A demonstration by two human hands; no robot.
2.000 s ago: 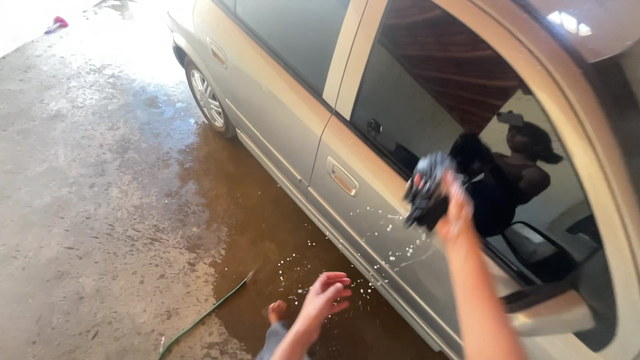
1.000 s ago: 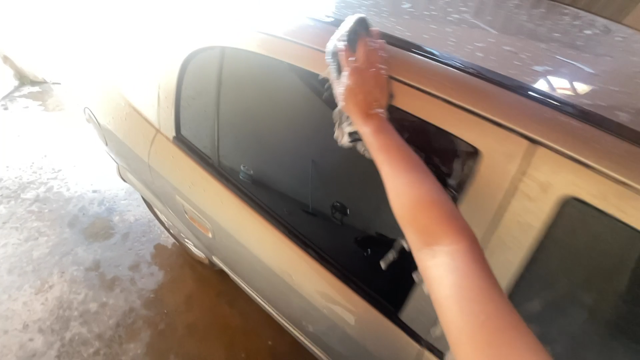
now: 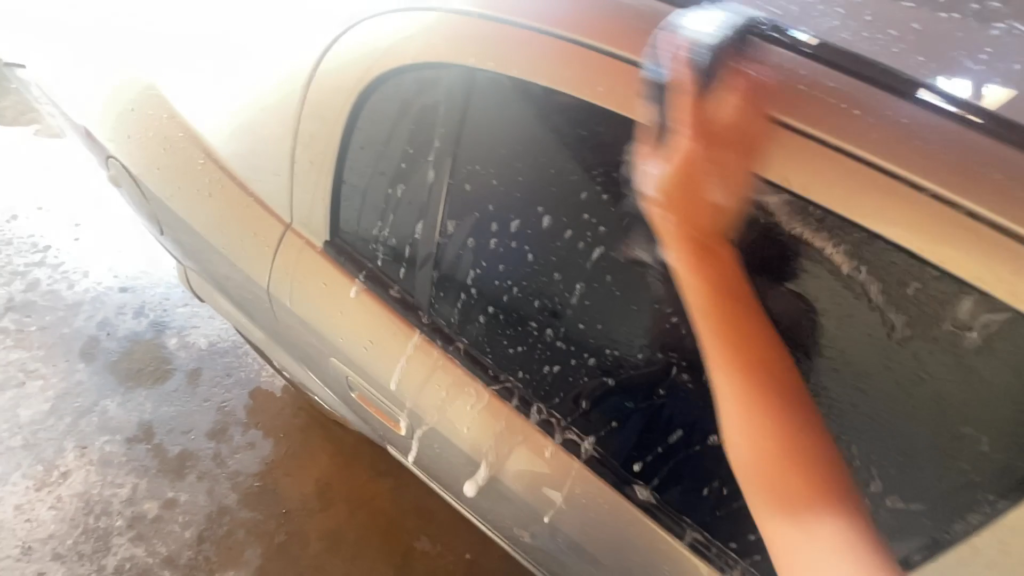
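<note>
My right hand (image 3: 700,152), blurred by motion, holds a soapy grey wash cloth or mitt (image 3: 708,36) at the roof edge, above the rear side window (image 3: 544,240) of a beige car. White suds dot the dark glass, and a foamy streak runs across it to the right of my forearm. Foam drips down the rear door (image 3: 448,408) near its handle (image 3: 376,406). My left hand is out of view.
A dark roof rail (image 3: 872,72) runs along the car's wet roof at the upper right. The rear fender (image 3: 184,168) extends to the upper left in glare. Wet concrete floor (image 3: 144,448) lies beside the car.
My right hand has moved with the cloth from the front window up to the rear window's top edge. Suds now spot the rear glass and door. My left hand has left the view, which has shifted rearward.
</note>
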